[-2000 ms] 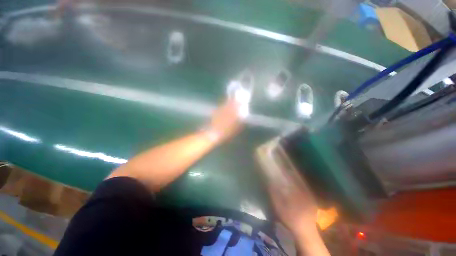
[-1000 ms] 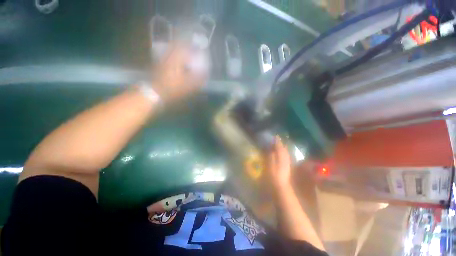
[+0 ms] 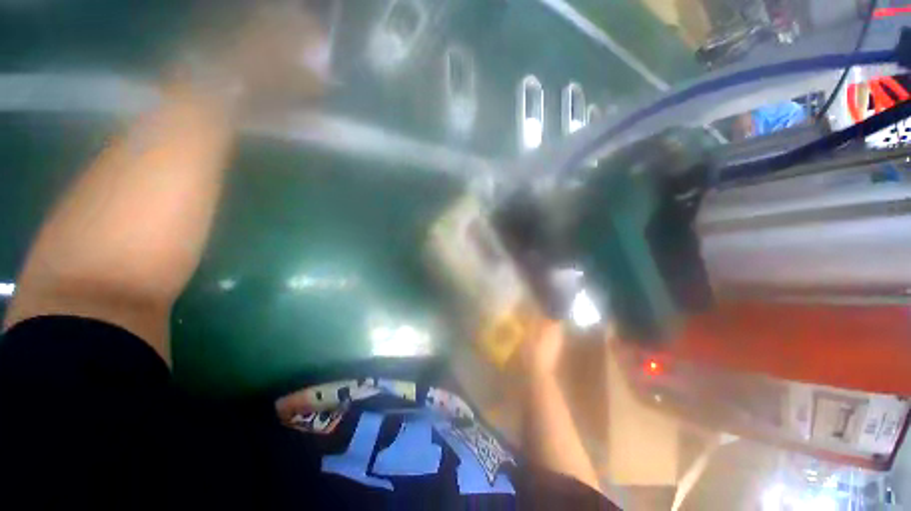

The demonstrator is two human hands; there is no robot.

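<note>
Several white loop parts, one of them a sharp oval with a solid white end, lie on the dark green surface at the top centre. My left hand is blurred at the upper left over the green surface; its fingers and anything in them cannot be made out. The pale fixture stands at the centre, with its orange-yellow end nearer me. My right hand is blurred beside that end; its fingertips are unclear, and I cannot tell whether it holds anything.
The machine's green head stands right of the fixture. A blue hose curves above it. The orange cabinet with a small red light is at the right. A person in blue shows at the far upper right.
My left hand has moved further up and left, away from the fixture. My right hand has moved slightly down, beside the fixture's orange-yellow end. The view has shifted a little.
</note>
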